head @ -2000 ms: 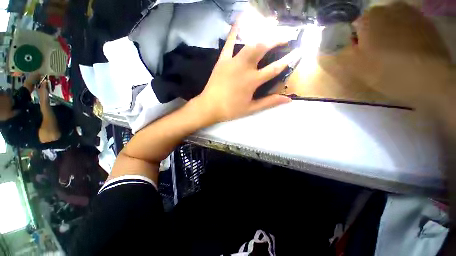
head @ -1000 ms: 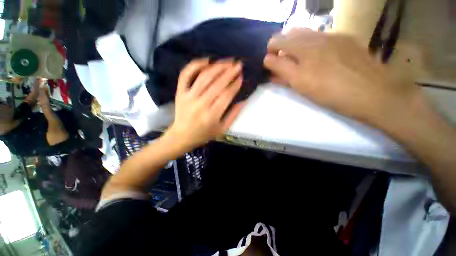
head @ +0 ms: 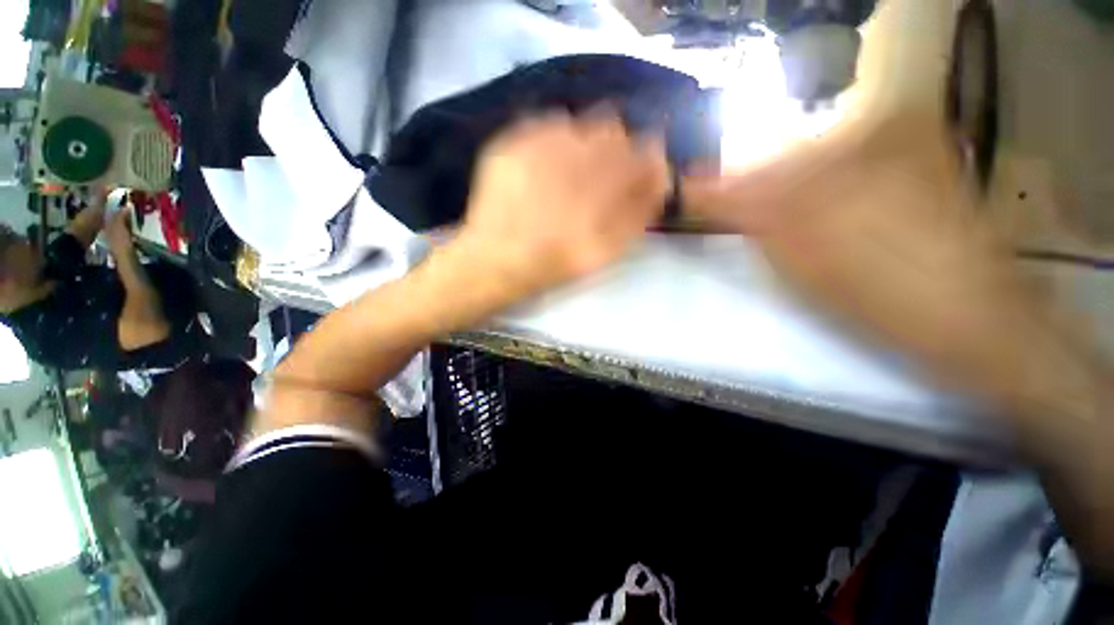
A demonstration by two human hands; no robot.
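A black fabric panel lies on the table left of the brightly lit needle area, with pale grey fabric behind it. My left hand is over the black panel, blurred, its fingers curled at the panel's right part. My right hand is strongly blurred, its fingertips close to my left fingers at the black panel's right edge. Whether either hand grips the cloth cannot be made out. The needle itself is lost in glare beside the round knob.
Thread snips lie right of the machine. White cloth pieces hang at the table's left end. The white table's worn edge runs in front, a dark crate below. Another worker sits at far left near a pale machine.
Two seconds ago my left hand was spread by the needle and my right was beside the machine. Both came onto the black panel; since then my left moved right, closer to my right hand.
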